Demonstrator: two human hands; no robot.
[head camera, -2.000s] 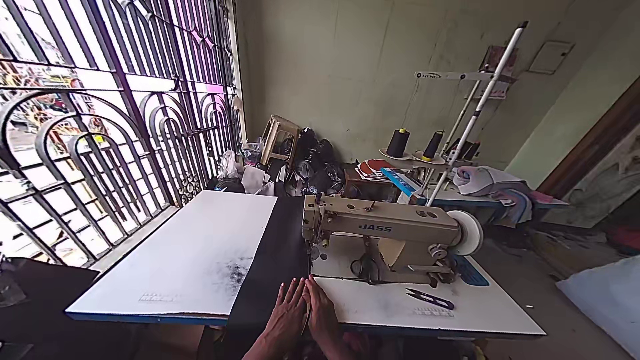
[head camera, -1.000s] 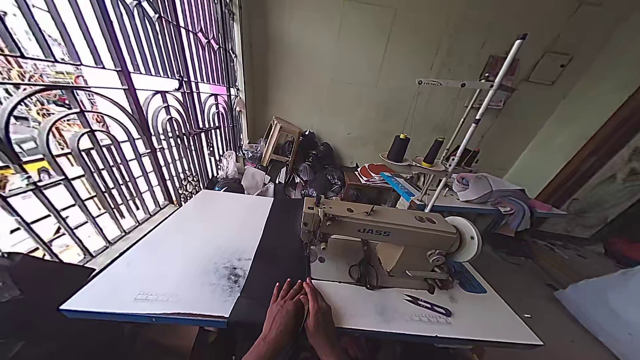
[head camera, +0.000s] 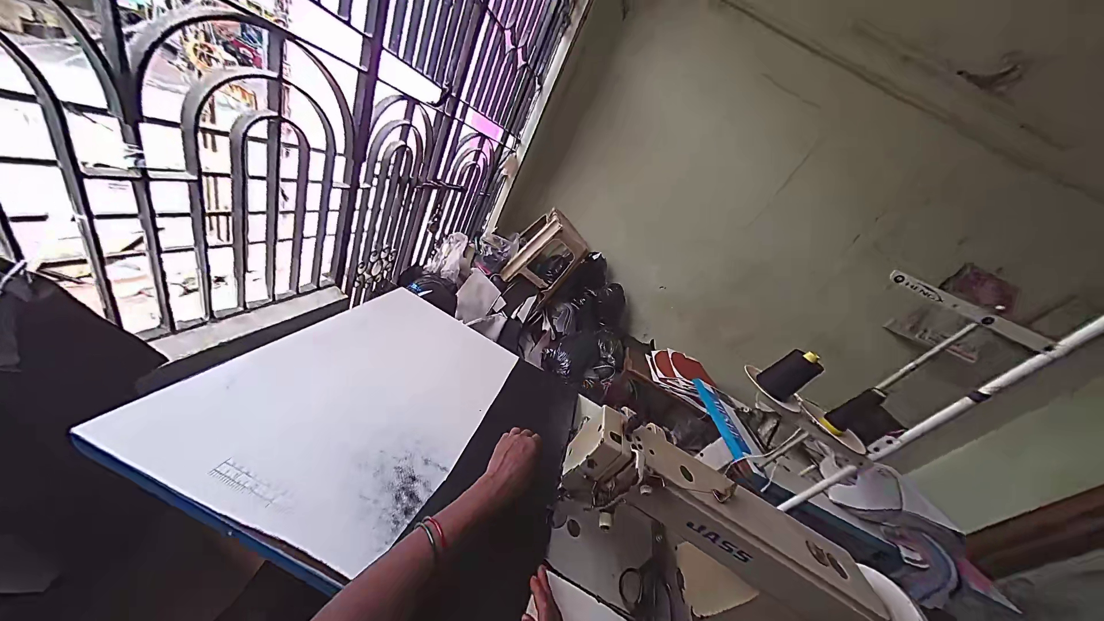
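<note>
A strip of black material (head camera: 492, 448) lies across the white sewing table (head camera: 345, 405), running beside the head of a JASS sewing machine (head camera: 707, 526). On this strip, left of the machine's needle end, rests my left hand (head camera: 515, 461) with its fingers curled; whether it pinches the material is unclear. Two bangles are on that wrist. At the bottom edge, near the strip's right border and the machine bed, my right hand (head camera: 542, 597) shows only in part, its fingers extended. Black-handled scissors (head camera: 634, 586) lie on the bed under the machine arm.
Two black thread cones (head camera: 789, 375) stand on a thread stand at the right. Behind the table are a tilted wooden stool (head camera: 548, 250) and black plastic bags (head camera: 586, 336). A metal window grille (head camera: 259, 172) rises at the left. A second table bears fabric pieces.
My left hand has moved away from my right hand, forward along the black strip. Earlier both hands lay side by side in front of the needle. The view has tilted and swung left.
</note>
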